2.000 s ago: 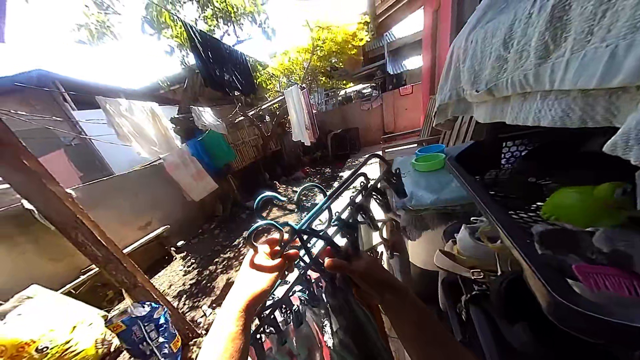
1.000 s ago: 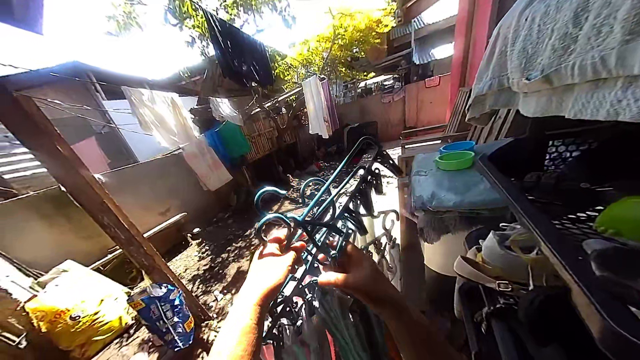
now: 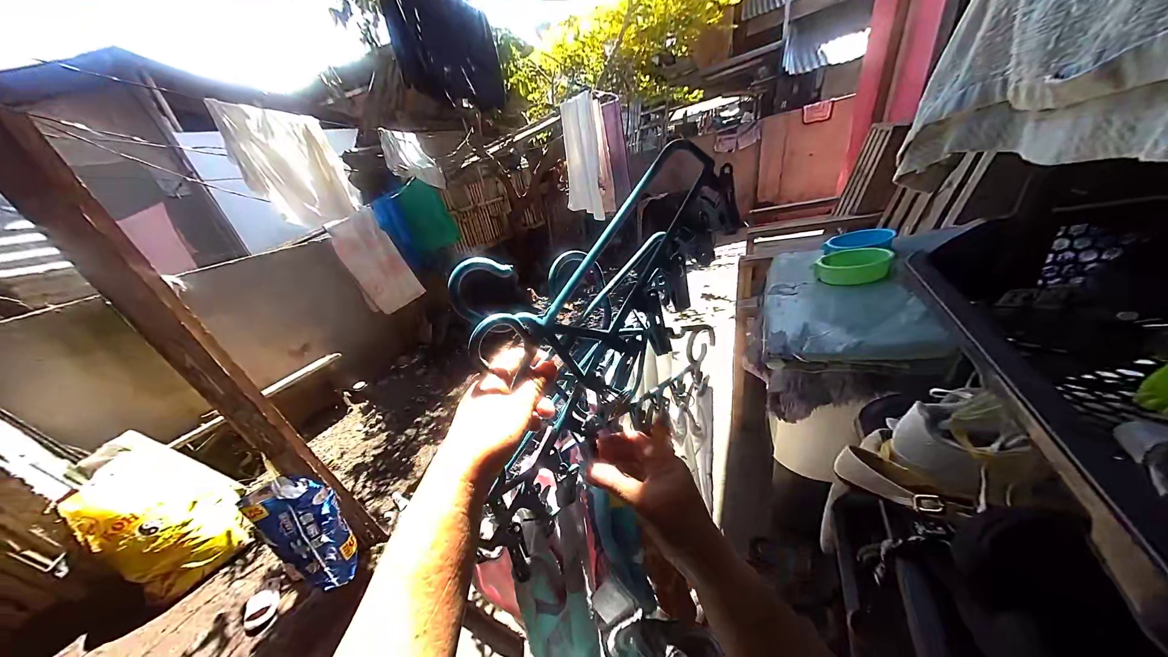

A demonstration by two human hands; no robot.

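Several dark teal plastic clip hangers [image 3: 607, 265] stand bunched together in the middle of the view, their curved hooks toward the left and small clips along their bars. My left hand [image 3: 511, 401] grips the hangers just below the hooks. On the right side of the bunch, the fingers of my right hand [image 3: 639, 465] are curled at the lower bars and clips; whether they close on a part cannot be made out. Below my hands, pale green and reddish cloths [image 3: 557, 584] are seen among the clips.
A slanting wooden post [image 3: 182, 338] rises at left above a yellow bag [image 3: 155, 520] and a blue packet [image 3: 306, 529]. Laundry [image 3: 283, 164] hangs on lines behind. At right are green [image 3: 854, 266] and blue basins [image 3: 860, 239], a black crate [image 3: 1013, 356] and a beige strap [image 3: 899, 479].
The view has turned somewhat to the right, then back a little. Both hands remain at the hangers. My right hand's fingers now sit lower on the bunch than one second ago.
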